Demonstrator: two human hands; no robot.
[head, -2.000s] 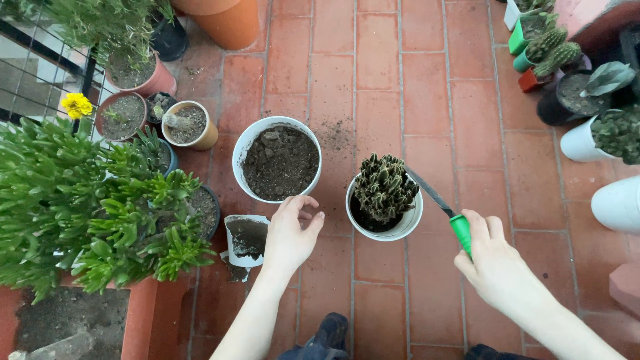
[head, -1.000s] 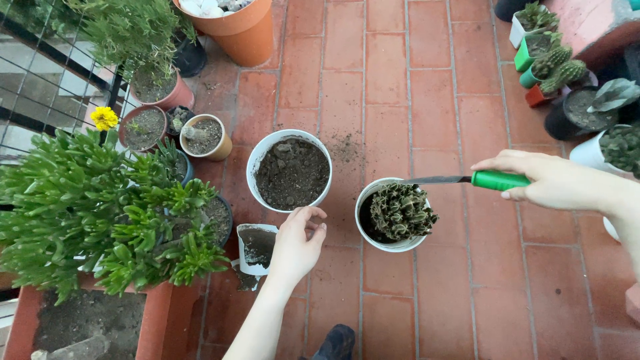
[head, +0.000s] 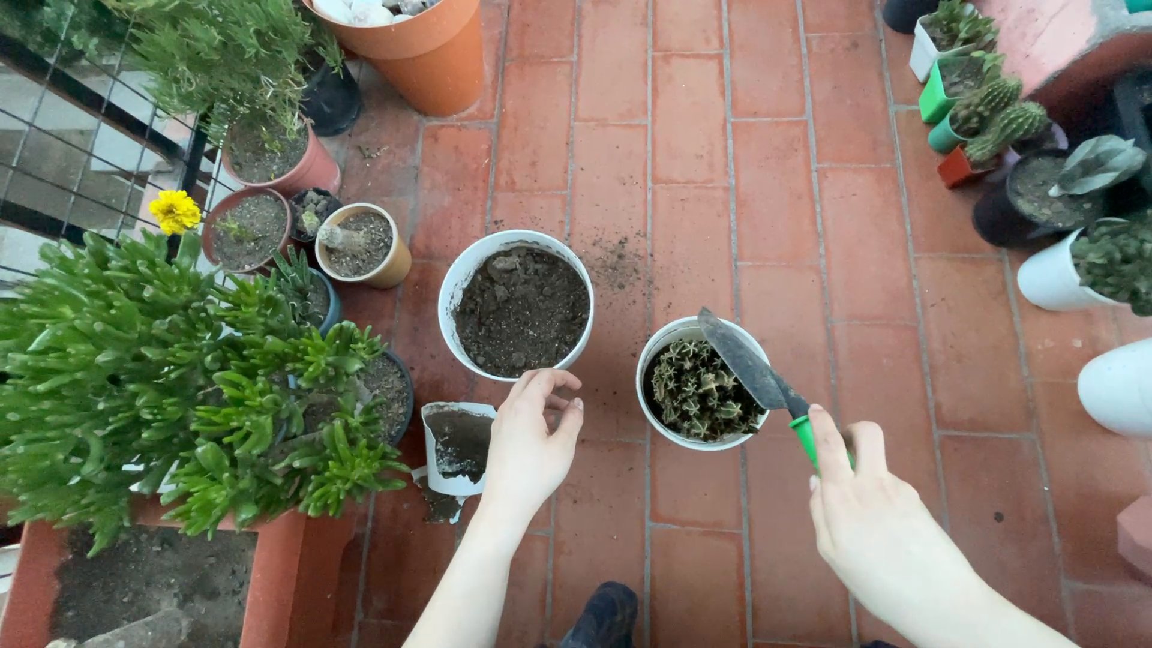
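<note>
My right hand [head: 873, 504] grips the green handle of a garden trowel [head: 745, 364], whose dark metal blade lies over the upper right part of a white pot [head: 648, 407]. In that pot a clustered, ribbed cactus-like plant [head: 697, 387] leans towards the lower left. Holding nothing, my left hand [head: 535, 432] hovers with curled fingers by the near rim of a wider white pot [head: 450, 315] filled with dark soil [head: 522, 310]. Left of this hand, a broken white plastic pot [head: 461, 450] with soil inside lies on the tiles.
Leafy green succulents [head: 180, 378] and several small pots, one a tan pot [head: 387, 256], crowd the left side by a wire railing. A terracotta-coloured pot [head: 432, 54] stands behind. Potted cacti [head: 1003, 126] and white pots [head: 1116, 387] line the right. Loose soil [head: 621, 261] dots the floor tiles.
The trowel has swung from the plant's right side to across the pot's upper right. The plant, leaning right a second ago, now sits towards the lower left. My left hand stays near the wider pot.
</note>
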